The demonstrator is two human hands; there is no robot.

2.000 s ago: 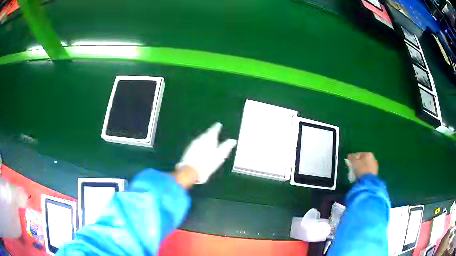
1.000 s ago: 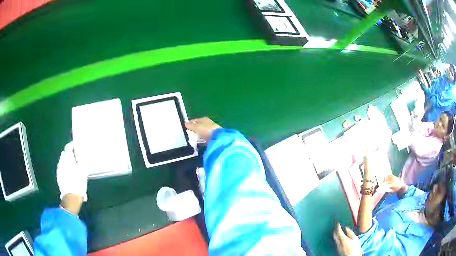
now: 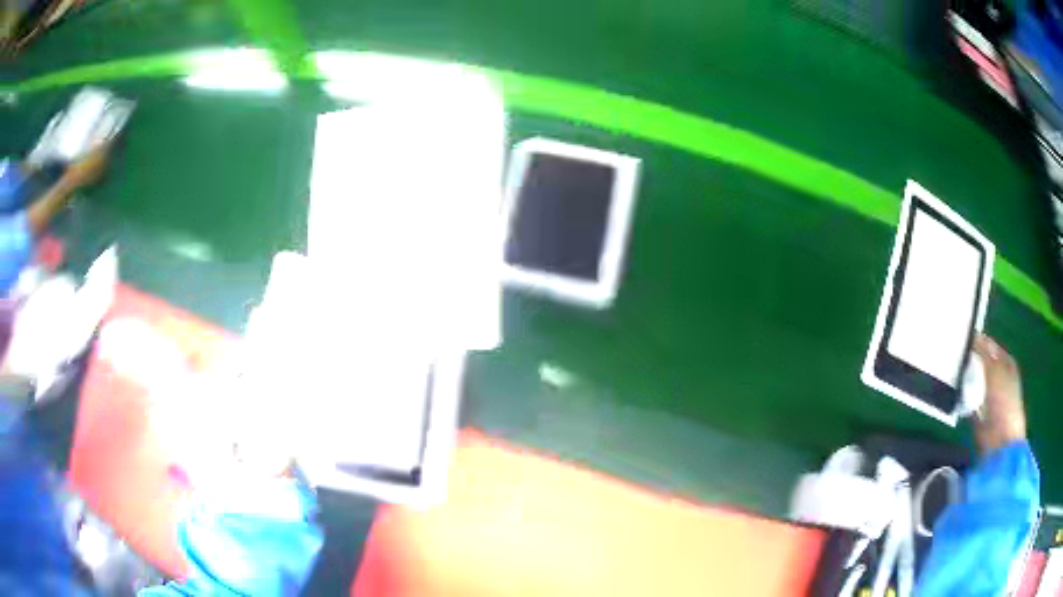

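Observation:
My gloved left hand (image 3: 274,362) is blurred and overexposed at the left. It is on the lower left edge of a plain white box lid (image 3: 408,222), which looks raised. My right hand (image 3: 997,391) is at the right, its fingers on the lower right edge of a white box base (image 3: 970,259) with a pale-screened tablet (image 3: 933,297) in it. A white cloth shows at its fingertips. A box with a black tablet (image 3: 565,216) lies right of the lid. Another boxed pale-screened tablet (image 3: 391,432) is partly hidden under the lid.
A black tool tray (image 3: 842,557) with white strips and a pale ring is at the lower right, a squat white bottle (image 3: 830,487) beside it. An orange-red mat (image 3: 583,525) is near me. Another person's hands and blue sleeves are at the left. A light green line crosses behind.
The view has swung left. My left hand has carried the white lid leftward past the black tablet's box. My right hand remains on the pale-screened tablet's box, now far from the lid.

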